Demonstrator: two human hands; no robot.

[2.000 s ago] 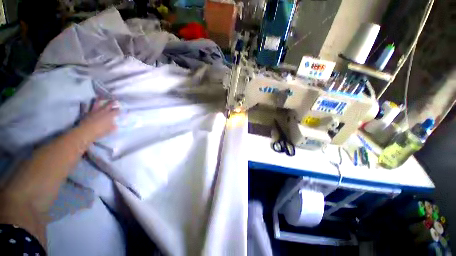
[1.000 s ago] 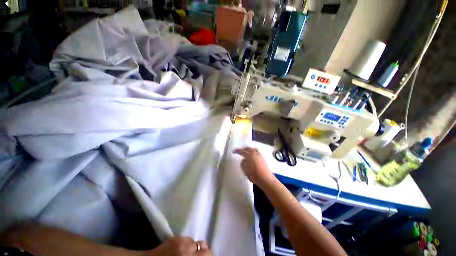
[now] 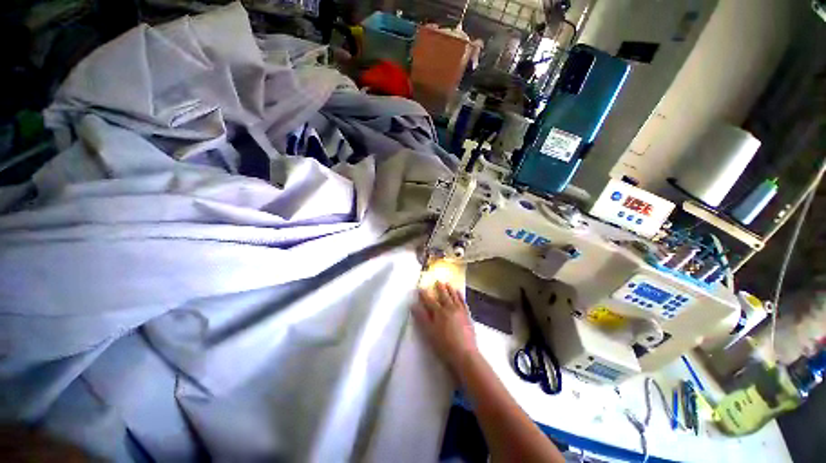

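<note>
A huge light grey cloth [image 3: 272, 335] fills the left side and centre in deep folds. Its right edge runs up to the lit needle area of the cream-white sewing machine [image 3: 580, 249]. My right hand [image 3: 444, 316] lies flat on the cloth's edge just in front of the needle, fingers slightly spread under the lamp glow, holding nothing. My left hand is not in view; only a dark, blurred patch shows at the bottom left corner, and I cannot tell what it is.
Black-handled scissors [image 3: 538, 362] lie right of the needle on the white table [image 3: 580, 407]. Small pens or sticks [image 3: 686, 405] and a yellow-green bottle [image 3: 752, 407] stand further right. A teal box [image 3: 571, 118], thread cone [image 3: 720, 165] and control box [image 3: 631, 206] are behind.
My right hand has moved up the cloth edge to the needle area and flattened. My left hand, low on the cloth one second ago, has left the view. The machine appears closer.
</note>
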